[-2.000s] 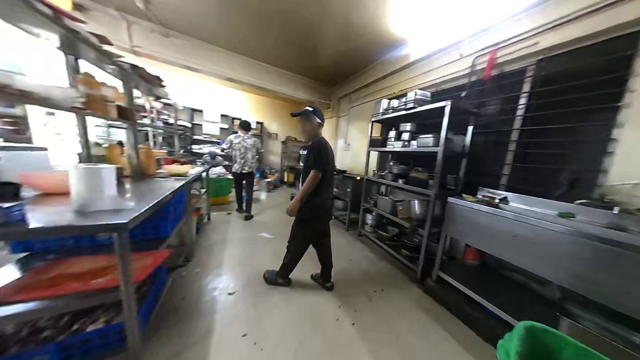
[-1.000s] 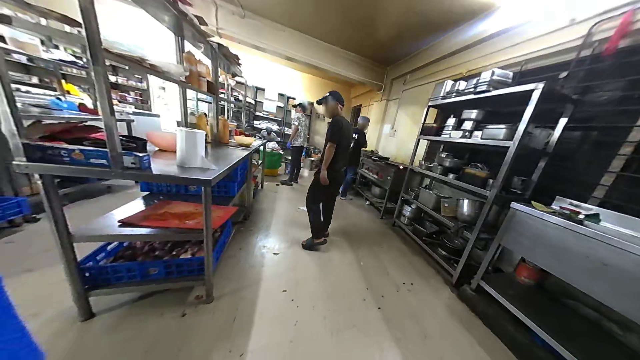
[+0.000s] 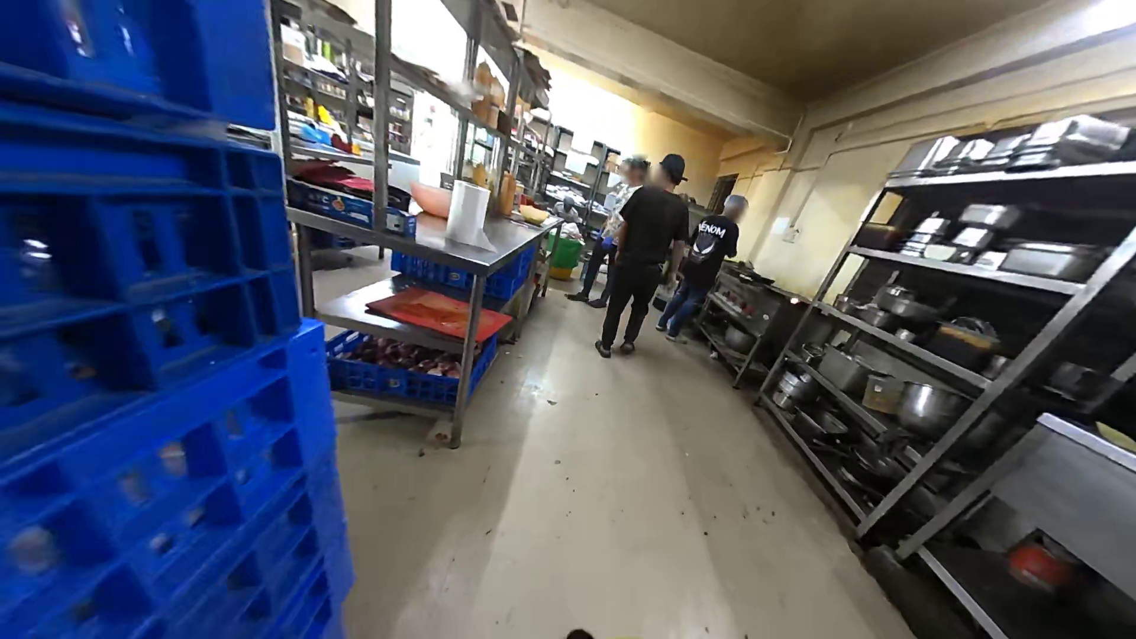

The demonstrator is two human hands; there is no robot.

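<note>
Neither my left hand nor my right hand shows in the head view. Close on the left rises a stack of blue plastic crates (image 3: 160, 373). Beyond it stands a steel worktable (image 3: 426, 240) with a white paper roll (image 3: 468, 211) upright near its corner and an orange bowl (image 3: 431, 199) beside the roll. A red cutting board (image 3: 437, 312) lies on the lower shelf, and under that a blue crate (image 3: 390, 383) holds dark red produce, too small to name surely.
Several people are in the aisle ahead; a person in black (image 3: 650, 231) walks in the middle. Steel shelving (image 3: 967, 373) with pots and pans lines the right side, next to a steel sink unit (image 3: 1074, 479). A green bin (image 3: 566, 256) stands farther back.
The view has shifted, bringing the blue crate stack close on the left. The person in black, seen side-on before, now has their back to me and is farther off.
</note>
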